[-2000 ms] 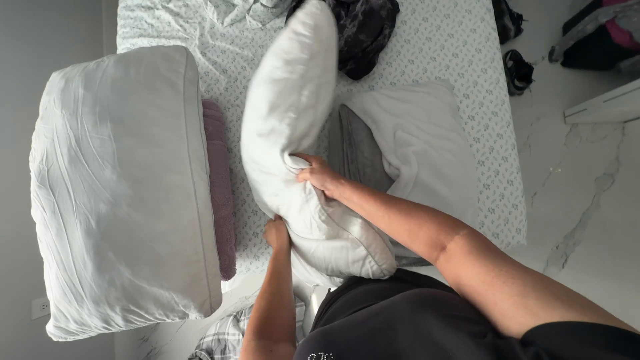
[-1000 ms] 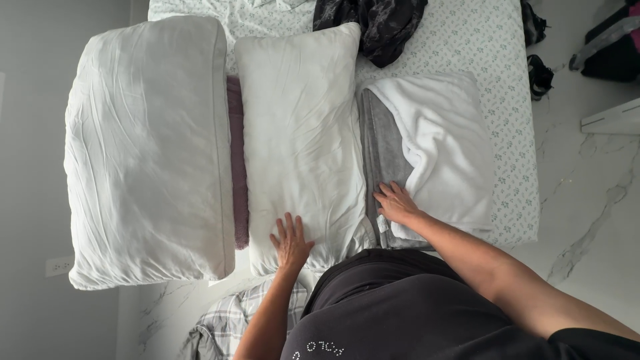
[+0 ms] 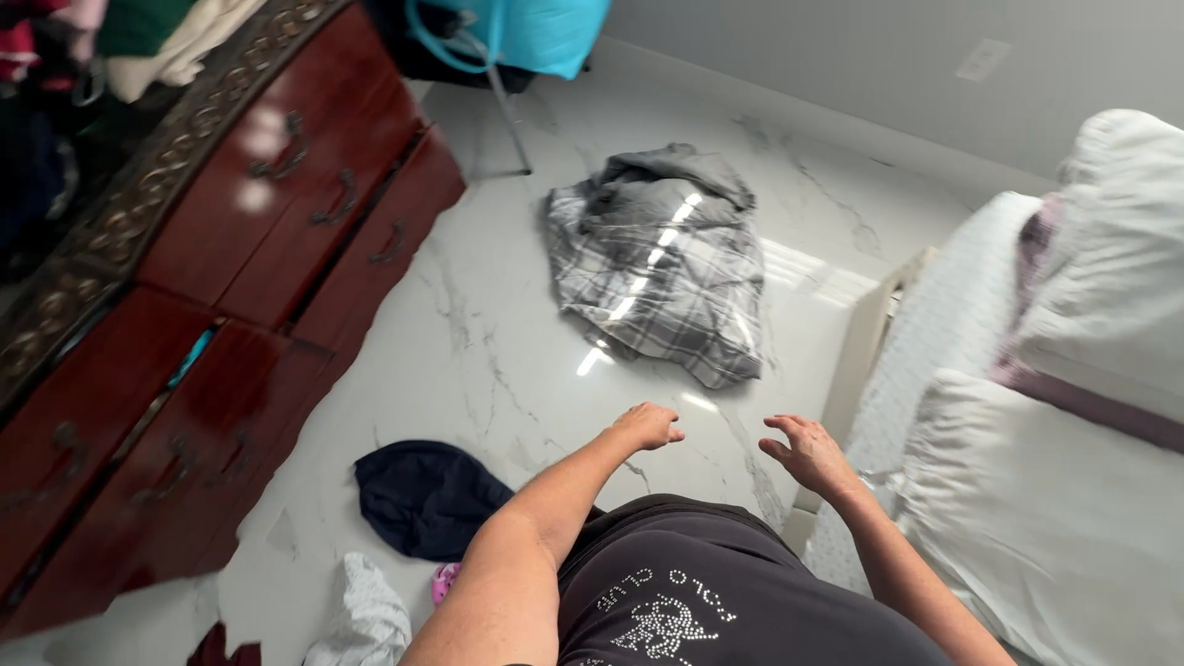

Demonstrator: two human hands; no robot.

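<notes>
My left hand (image 3: 649,426) hangs in the air over the marble-patterned floor, its fingers apart and holding nothing. Level with it on the right, my right hand (image 3: 807,451) is also empty, fingers spread, near the side of the bed. Beyond both hands a crumpled grey and white plaid cloth (image 3: 661,277) lies on the floor in a band of sunlight, touched by neither hand. White pillows (image 3: 1045,518) rest on the bed at the right, with a mauve folded fabric (image 3: 1091,402) between them.
A dark red wooden dresser (image 3: 277,213) with clothes on top stands at the left, some drawers slightly out. On the floor are a navy garment (image 3: 427,499) and a pale cloth (image 3: 363,615). A turquoise bag (image 3: 546,32) sits at the back, above a thin metal leg (image 3: 507,120).
My hands have left the pillow and the folded blanket on the bed and are now over the floor. The view has swung strongly to the plaid cloth and dresser.
</notes>
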